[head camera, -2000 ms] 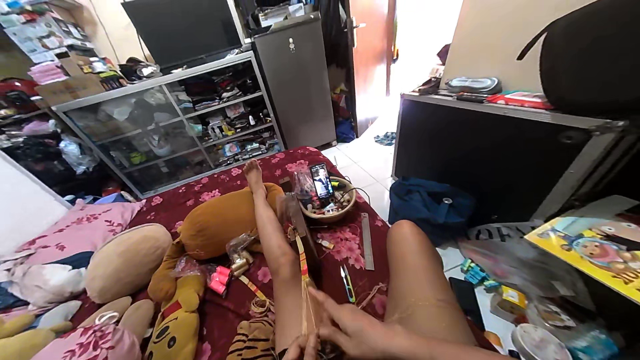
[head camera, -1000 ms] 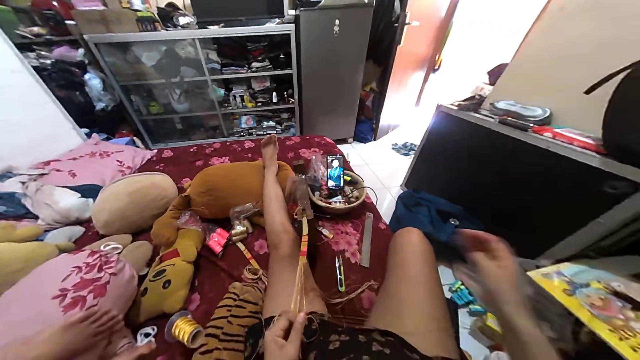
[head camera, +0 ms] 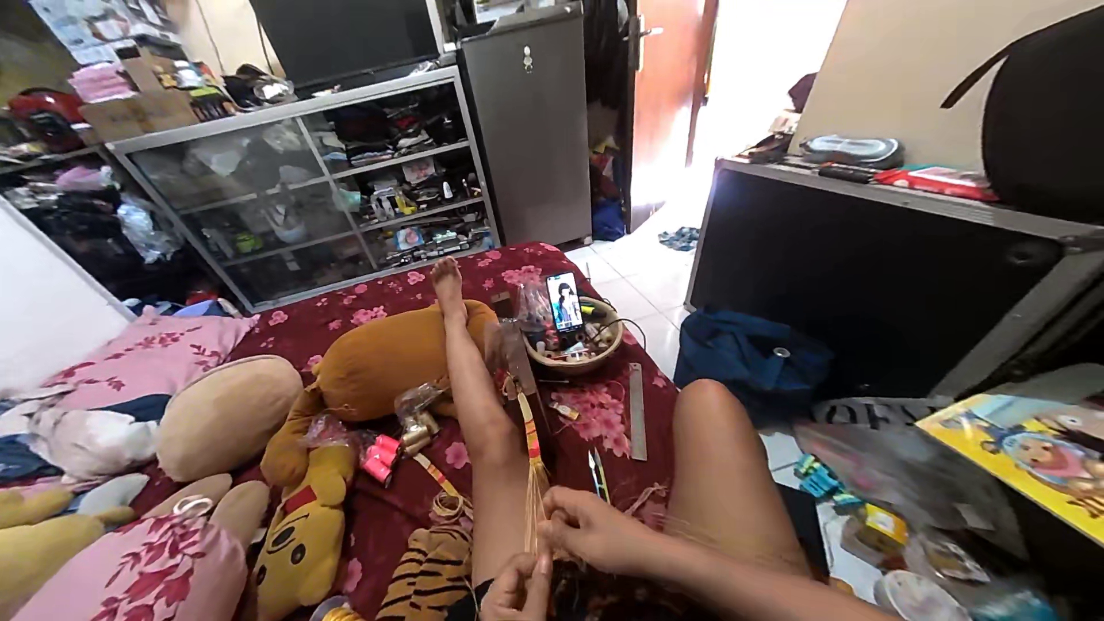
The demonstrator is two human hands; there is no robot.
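A red and yellow woven band (head camera: 529, 431) runs down beside the bent leg from a board-like stand (head camera: 520, 362), and its loose tan threads (head camera: 535, 500) fan toward me. My left hand (head camera: 517, 586), at the bottom edge, grips the lower threads. Just above it, my right hand (head camera: 580, 528) pinches some of the threads between thumb and fingers. A cutter-like tool (head camera: 599, 476) and a metal ruler (head camera: 637, 412) lie on the red floral cloth to the right. Pink thread spools (head camera: 381, 457) and a second patterned strip (head camera: 431, 473) are left of the leg.
A basket (head camera: 573, 366) of small supplies holds an upright phone (head camera: 565, 304). Plush toys (head camera: 297, 552) and pillows (head camera: 228, 418) crowd the left. On the right are a blue bag (head camera: 742, 354), a black case (head camera: 862, 285) and a yellow illustrated box or book (head camera: 1026, 457).
My right hand, out to the right over the floor one second ago, is back at the threads beside my left hand. My left hand still holds the thread ends.
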